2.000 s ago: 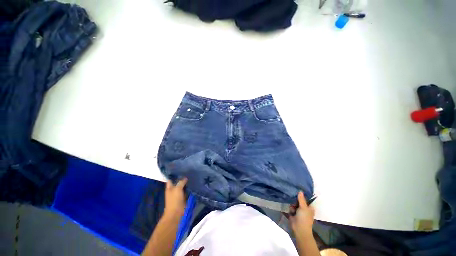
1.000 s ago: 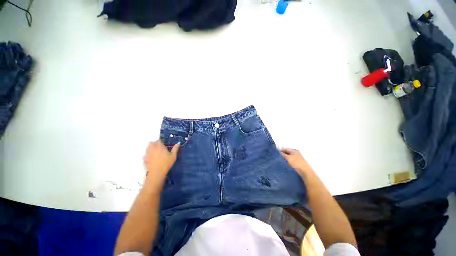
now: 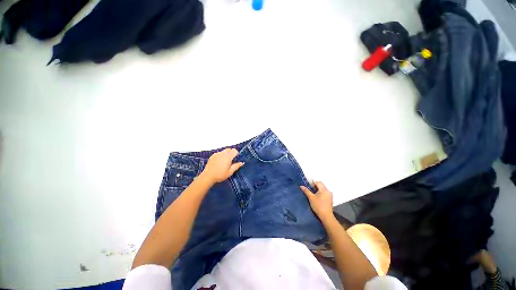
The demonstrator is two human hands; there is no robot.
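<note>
The blue denim jeans (image 3: 263,195) lie front up on the white table (image 3: 113,113), waistband away from me, legs running over the near edge under my white shirt. Small dark motifs show on the front. My left hand (image 3: 222,165) is on the waistband at the fly, fingers at its top edge, covering the waist button. My right hand (image 3: 318,199) holds the side seam at the right, below the pocket. No snips can be made out in it.
Dark garments (image 3: 133,28) lie at the far left. A red-handled tool or bottle (image 3: 376,58) on black cloth and a yellow-capped bottle (image 3: 416,61) are at the right, beside a jeans pile (image 3: 467,107). A round wooden stool (image 3: 370,246) stands below the near edge. A person's hand (image 3: 485,261) shows bottom right.
The view has swung to the right. My left hand has moved from the left pocket to the waistband at the fly. My right hand remains at the right side seam. The jeans now lie slightly turned.
</note>
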